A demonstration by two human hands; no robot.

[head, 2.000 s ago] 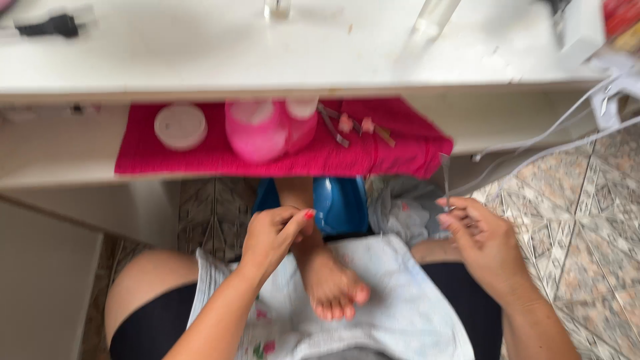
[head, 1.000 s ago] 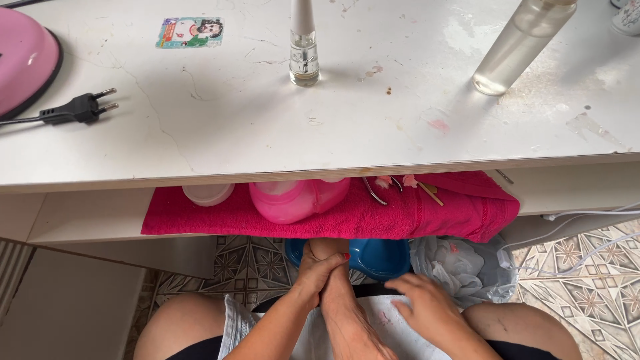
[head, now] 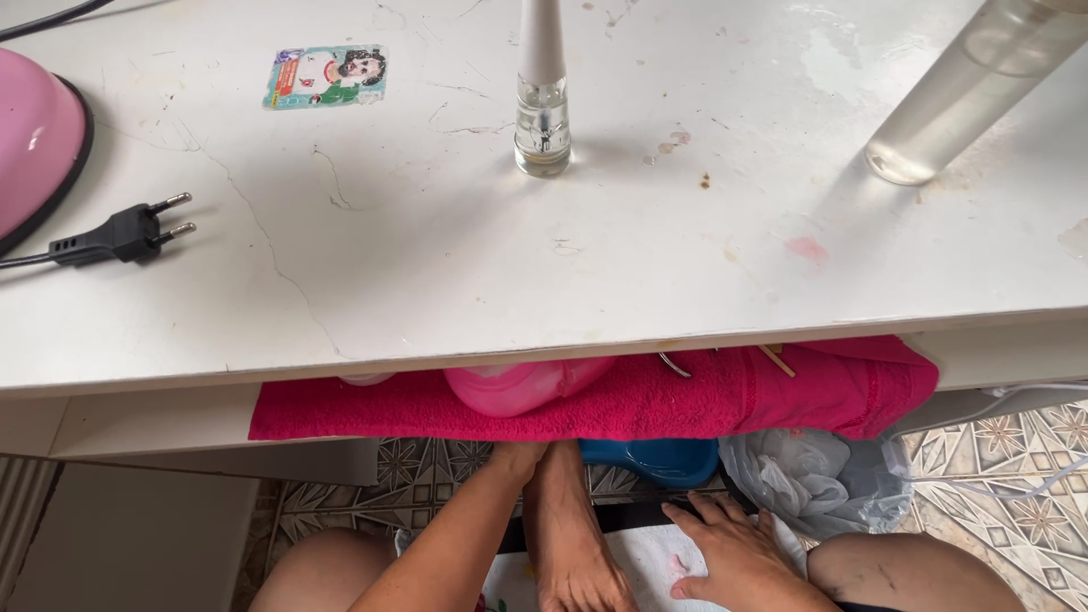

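Note:
My left hand reaches down beside the ankle of a bare foot; its fingers are hidden under the shelf edge, so its hold cannot be told. Spread out on a white cloth over my lap, my right hand holds nothing, to the right of the foot. Above both hands a magenta towel hangs over the shelf edge. On it lie a pink container, part of a metal tool and a thin wooden stick.
A clear nail polish bottle, a tall bottle of clear liquid, a black plug, a picture card and a pink device are on the white tabletop. Below are a blue basin and a plastic-lined bin.
Two seconds ago my right hand held a thin metal tool; now it lies empty on the cloth. My left hand has moved from the lap down along the ankle. The view has shifted up the tabletop.

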